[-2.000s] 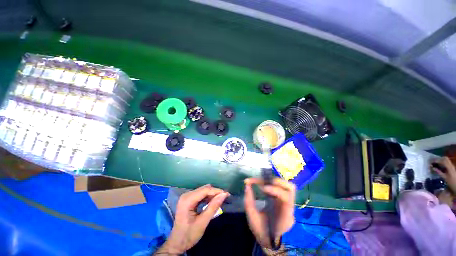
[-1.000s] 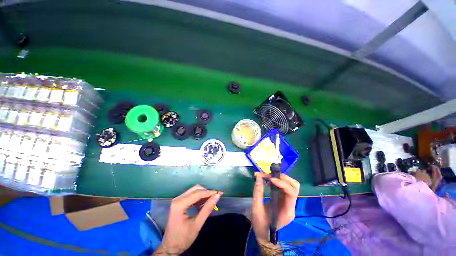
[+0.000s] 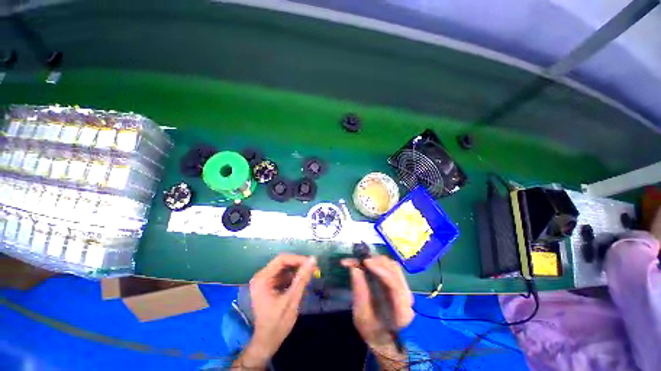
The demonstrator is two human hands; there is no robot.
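Note:
My right hand [image 3: 380,301] holds the black soldering iron [image 3: 380,296] like a pen, near the bench's front edge; its tip is blurred. My left hand [image 3: 279,301] pinches a tiny yellowish part [image 3: 317,273] at its fingertips, left of the iron. A round white disc with dark spots [image 3: 325,221] lies on the white strip [image 3: 283,224] beyond both hands. The blue tray [image 3: 443,230] with a yellow sponge [image 3: 407,229] stands right of the disc. A round tin with tan contents [image 3: 376,195] touches the tray's back left side.
The green spool [image 3: 226,172] stands among black round components [image 3: 280,189]. Stacked blister trays [image 3: 80,188] fill the left. A fume fan [image 3: 427,165] and soldering station [image 3: 518,232] stand right. A cardboard box [image 3: 163,298] is below the bench. A person's pink sleeve [image 3: 629,272] shows at right.
The iron has moved from over the sponge to left of the tray, nearer my left hand. My left hand is slightly higher. The camera view has shifted.

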